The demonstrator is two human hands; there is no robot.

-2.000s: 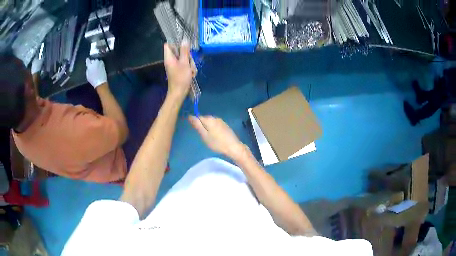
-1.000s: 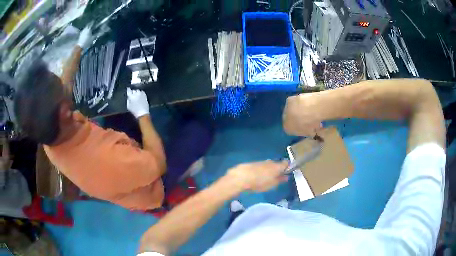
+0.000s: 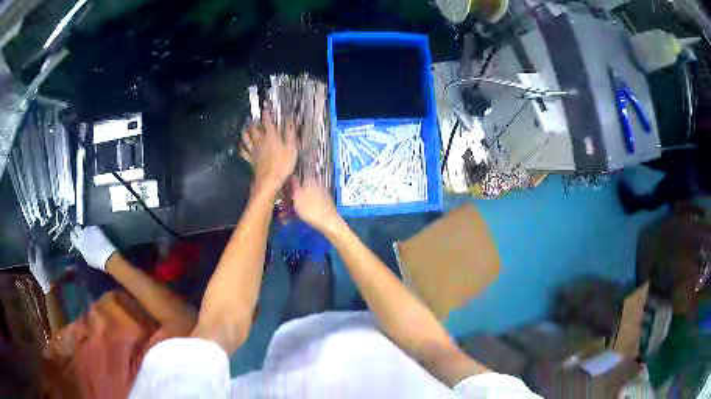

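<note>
A bundle of long thin grey-white strips (image 3: 310,109) lies on the bench left of the blue bin, with blue wires (image 3: 300,240) hanging over the bench edge. My left hand (image 3: 271,152) lies over the left part of the bundle with its fingers spread. My right hand (image 3: 312,204) is at the bundle's lower end, by the bench edge, fingers bent. Blur and the hand itself hide whether it grips anything. The blue bin (image 3: 333,167) has a dark rear compartment and a front one with short white sleeves (image 3: 382,164).
A grey machine (image 3: 522,117) with blue-handled pliers (image 3: 630,113) on top stands right of the bin, beside a heap of tiny metal parts (image 3: 505,183). Cardboard (image 3: 452,257) is below the bench. At left, a coworker's white-gloved hand (image 3: 93,246) is near a small device (image 3: 118,148) and other strips (image 3: 43,167).
My hands have moved from over the floor and cardboard to the strip bundle on the bench. The strips held between them are no longer distinct. The view has shifted, showing the machine's top.
</note>
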